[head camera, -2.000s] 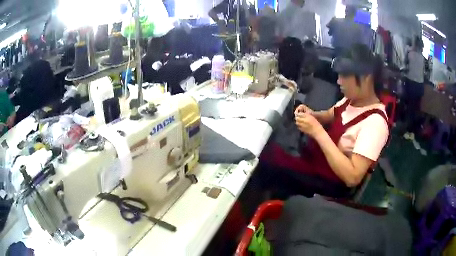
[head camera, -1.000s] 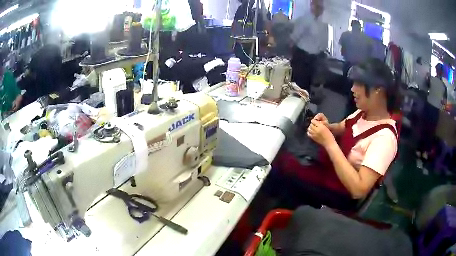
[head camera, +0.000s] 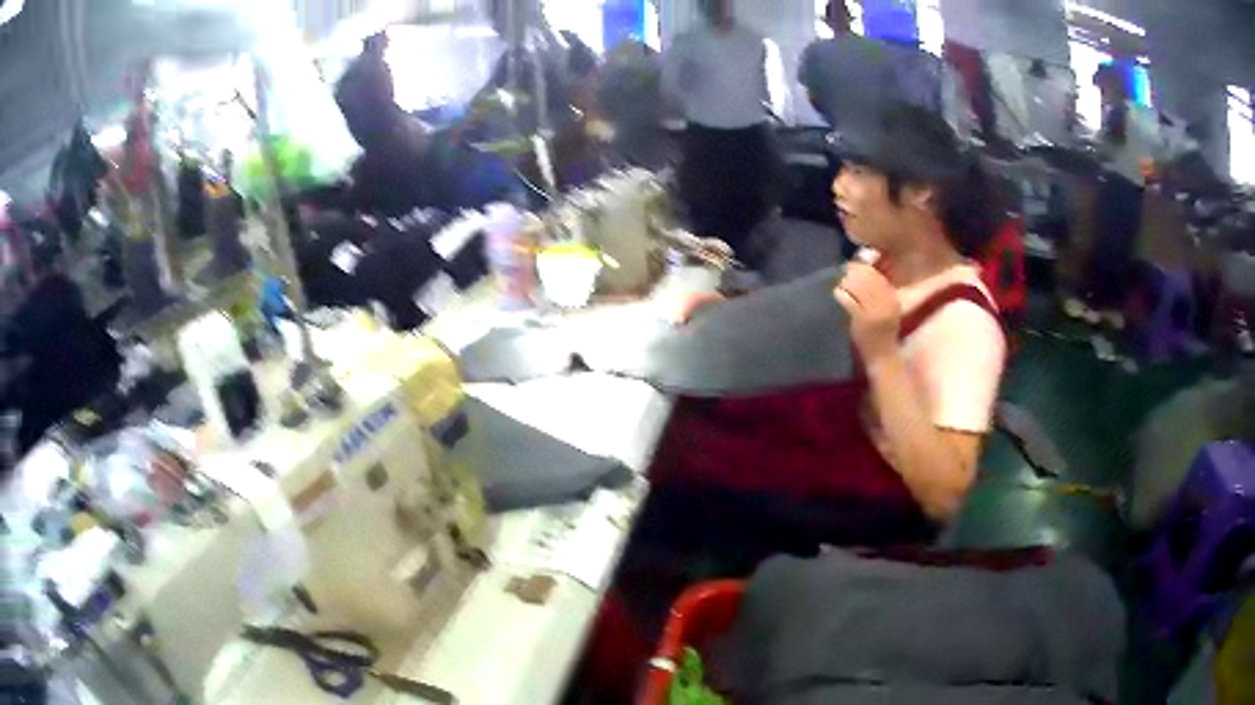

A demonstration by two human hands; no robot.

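Neither of my hands is in the picture. The cream sewing machine [head camera: 344, 510] stands nearest in front of me at the left, blurred. Black-handled scissors [head camera: 330, 658] lie on its bed at the bottom, with a small brown-handled tool [head camera: 416, 689] beside them. A grey panel [head camera: 537, 457] lies flat on the white table [head camera: 523, 606] right of the machine. Folded grey bundles [head camera: 922, 634] are heaped on the red basket [head camera: 685, 620] at the lower right. A bright green strip [head camera: 688, 678] is on the basket's rim.
A neighbouring person in a red apron [head camera: 798, 448] sits beyond the basket, holding grey cloth [head camera: 771, 331] stretched over the table, one hand raised near the chin. A purple stool [head camera: 1200, 530] stands at the right. Other people stand in the background.
The view has swung, so the machine sits lower and further left. The neighbour's hands have parted, one now on the table and one raised, with grey cloth spread between them.
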